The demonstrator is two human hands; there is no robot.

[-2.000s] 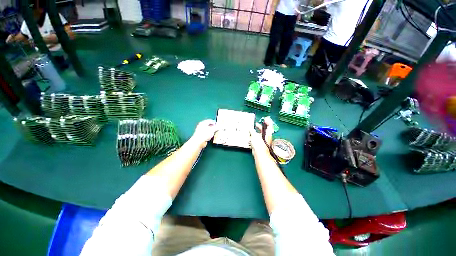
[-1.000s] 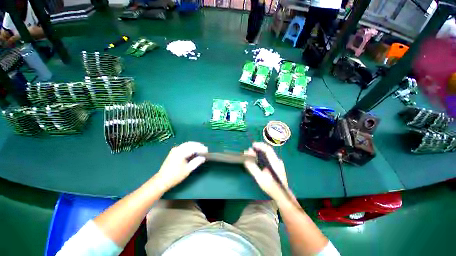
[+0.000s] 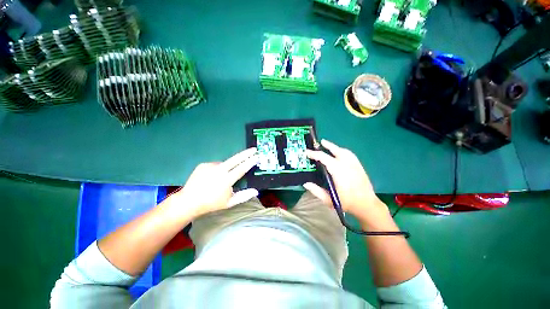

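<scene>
A green-and-white PCB panel (image 3: 282,151) lies flat on a black work pad (image 3: 289,180) at the bench's front edge. My left hand (image 3: 226,181) rests at the panel's left side, fingertips on its edge and thumb apart below. My right hand (image 3: 344,178) holds the black soldering iron (image 3: 330,184), its tip end pointing up near the panel's top right corner; my right fingertips touch the panel's right side. The iron's cord loops over my right forearm.
A flat board stack (image 3: 290,63) and a small loose board (image 3: 352,49) lie beyond the pad. A solder spool (image 3: 368,95) and black soldering station (image 3: 464,102) stand right. Upright boards (image 3: 148,84) stand left. A blue bin (image 3: 117,211) and red stool (image 3: 452,202) are below the bench.
The pad, held tilted in both hands before, now lies flat with a panel on it. The view has tipped down. The flat stack and loose board appear higher in the picture.
</scene>
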